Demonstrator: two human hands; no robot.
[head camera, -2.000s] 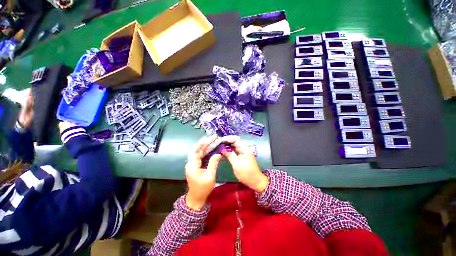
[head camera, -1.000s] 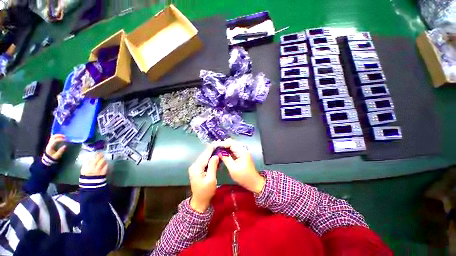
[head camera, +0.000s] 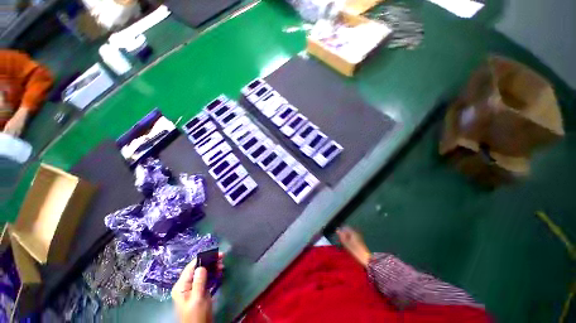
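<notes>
My left hand (head camera: 192, 295), cut off by the bottom edge, holds a small dark rectangular part (head camera: 207, 257), likely a screen module, between thumb and fingers. It is beside the heap of crinkled purple bagged modules (head camera: 165, 211). My right hand (head camera: 354, 246) is small and blurred near the front edge of the bench, away from the left; its fingers cannot be made out clearly. Three slanted rows of silver devices with dark windows (head camera: 258, 148) lie on the black foam mat (head camera: 252, 230).
A tool tray (head camera: 146, 137) with white cloth stands behind the heap. An open cardboard box (head camera: 47, 211) is at left, another box (head camera: 350, 44) at the back. A brown bag or carton (head camera: 499, 126) stands off the bench at right. A person in orange (head camera: 25, 82) is opposite.
The view has swung to the right and tilted. My hands, together before, are now apart: the left holds the dark part, the right has moved off to the right.
</notes>
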